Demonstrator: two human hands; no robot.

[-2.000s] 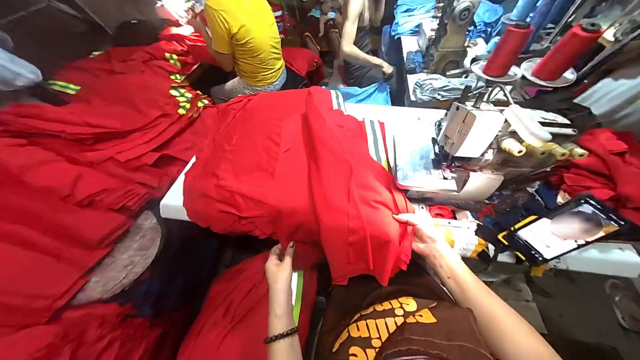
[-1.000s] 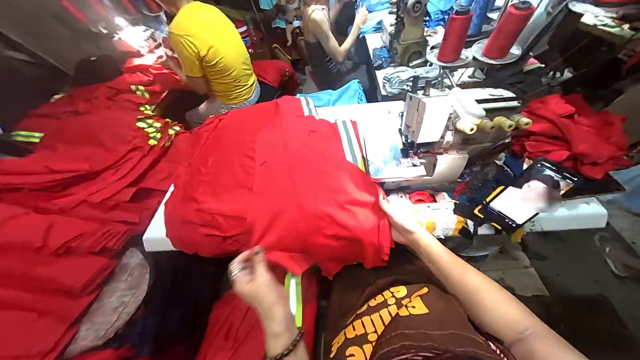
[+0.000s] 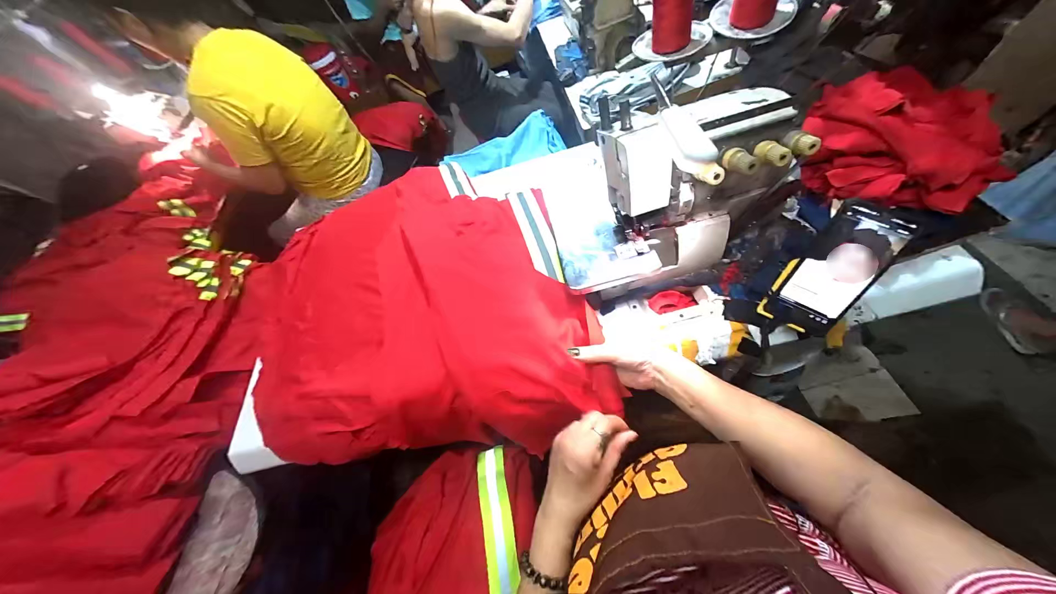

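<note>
Red fabric pieces (image 3: 429, 322) lie heaped over the white table in front of an overlock sewing machine (image 3: 660, 181); two striped reflective bands show at their far edge. At the near right corner of the heap, my right hand (image 3: 631, 355) grips the edge of the red fabric, thumb on top. My left hand (image 3: 586, 454), wearing a ring and a beaded bracelet, is curled just below that corner, close to my right hand; whether cloth is between its fingers is unclear. Beneath the table edge hangs a red garment (image 3: 445, 528) with a yellow-and-silver reflective strip.
More red garments (image 3: 99, 388) are piled at the left. A red fabric bundle (image 3: 899, 140) and a phone (image 3: 841, 264) lie at the right. Red thread cones (image 3: 672, 25) stand behind the machine. A person in a yellow shirt (image 3: 276, 111) and another person sit beyond the table.
My left hand has moved right, from the middle of the heap's near edge to the corner by my right hand. My right hand remains at the fabric's right edge.
</note>
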